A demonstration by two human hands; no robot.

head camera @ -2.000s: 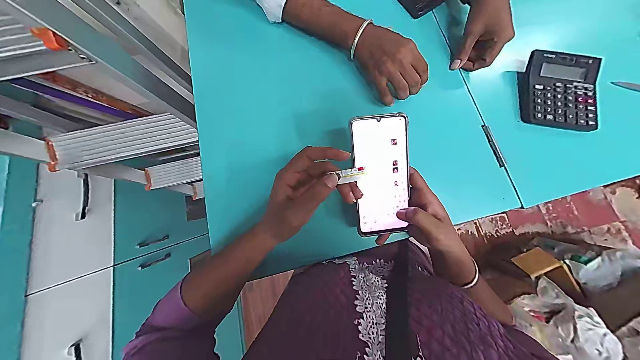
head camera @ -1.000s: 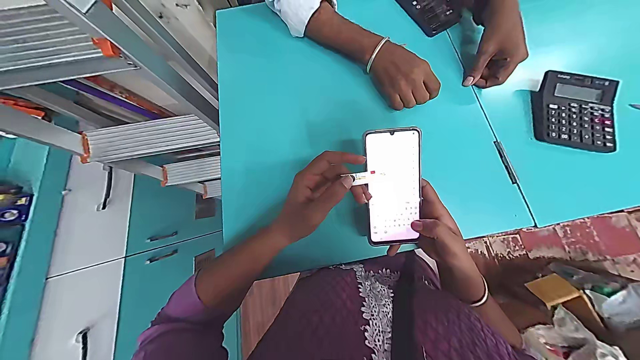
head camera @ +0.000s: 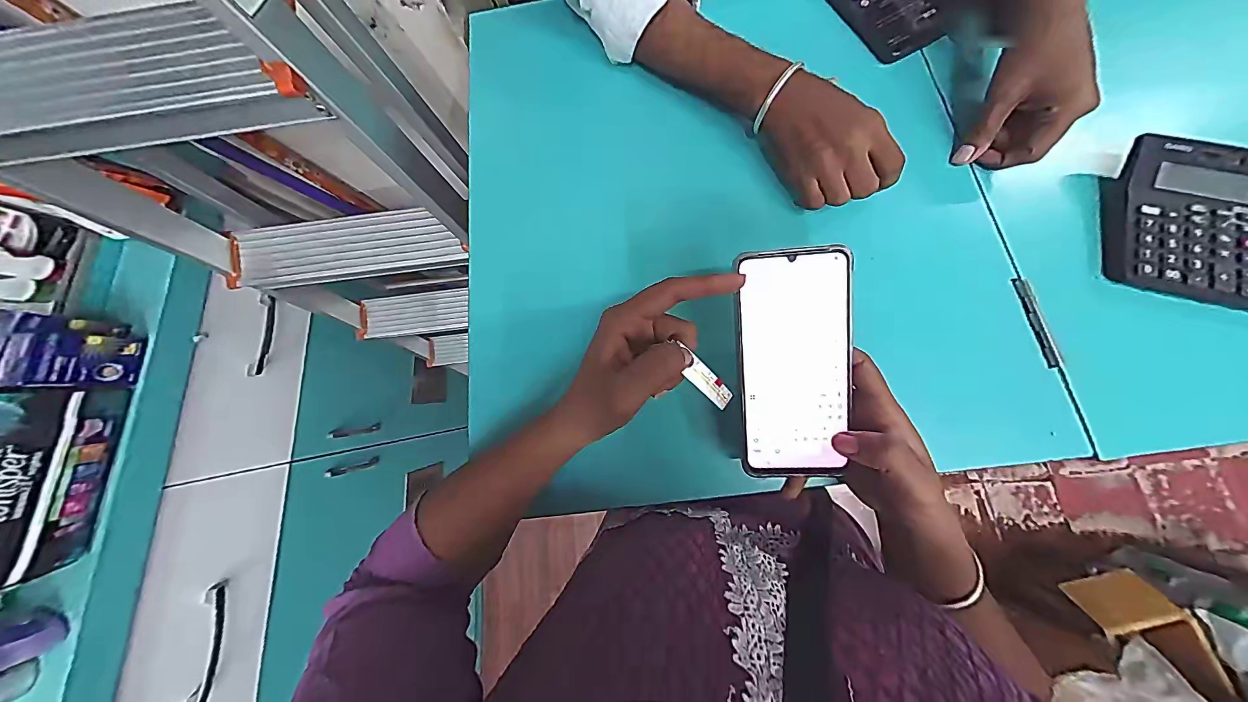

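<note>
A smartphone [head camera: 795, 361] with a bright, mostly white screen stands out over the edge of the turquoise table [head camera: 604, 195]. My right hand [head camera: 887, 429] grips its lower right side, thumb on the screen's lower corner. At the phone's left, my left hand [head camera: 639, 356] pinches a small white printed strip [head camera: 706, 378] between thumb and fingers. Its index finger reaches the phone's upper left edge. What the strip is, I cannot tell. Part of my right hand is hidden behind the phone.
Across the table rest another person's fist [head camera: 834, 151] and other hand [head camera: 1038, 97]. A black calculator [head camera: 1185, 224] lies at right, a dark device [head camera: 887, 24] at top. An aluminium ladder [head camera: 351, 249] stands left, before cabinets [head camera: 361, 400]. Bags and a cardboard box [head camera: 1121, 600] lie lower right.
My left index finger has stretched out to the phone's upper left edge. The strip, earlier over the phone's edge, is now left of it and tilted downward.
</note>
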